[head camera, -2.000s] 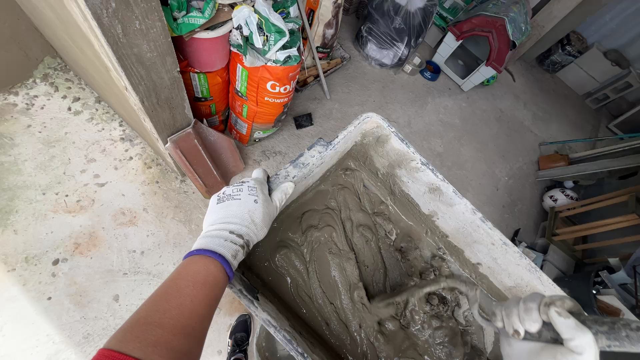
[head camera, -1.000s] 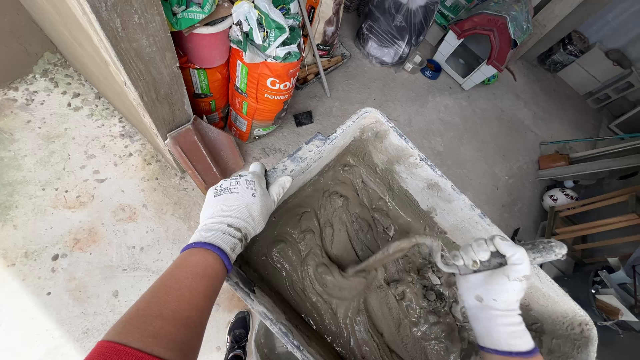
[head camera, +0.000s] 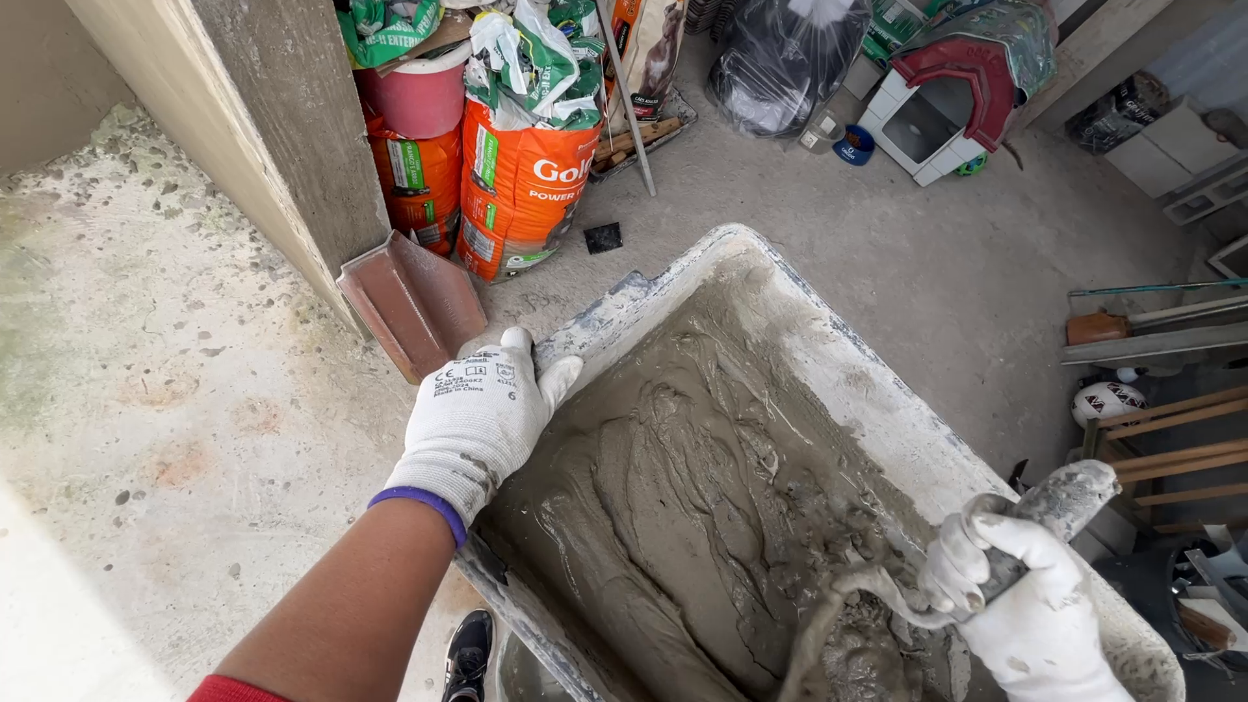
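A worn rectangular tub with pale, crusted walls holds wet grey mortar. My left hand, in a white work glove with a purple cuff, grips the tub's left rim, thumb on the inner side. My right hand, gloved in white with grey smears, is closed around the mortar-caked handle of a trowel at the tub's lower right. The trowel's curved neck is coated in mortar, and its blade is mostly sunk in the mix or hidden by it.
A brown angled tile piece leans by the concrete post near my left hand. Orange bags stand behind it. Farther back are a black bag, a pet house and a blue bowl. Wooden slats lie at right.
My right hand has moved the trowel lower in view since one second ago, toward the near part of the tub. My left hand stays on the rim.
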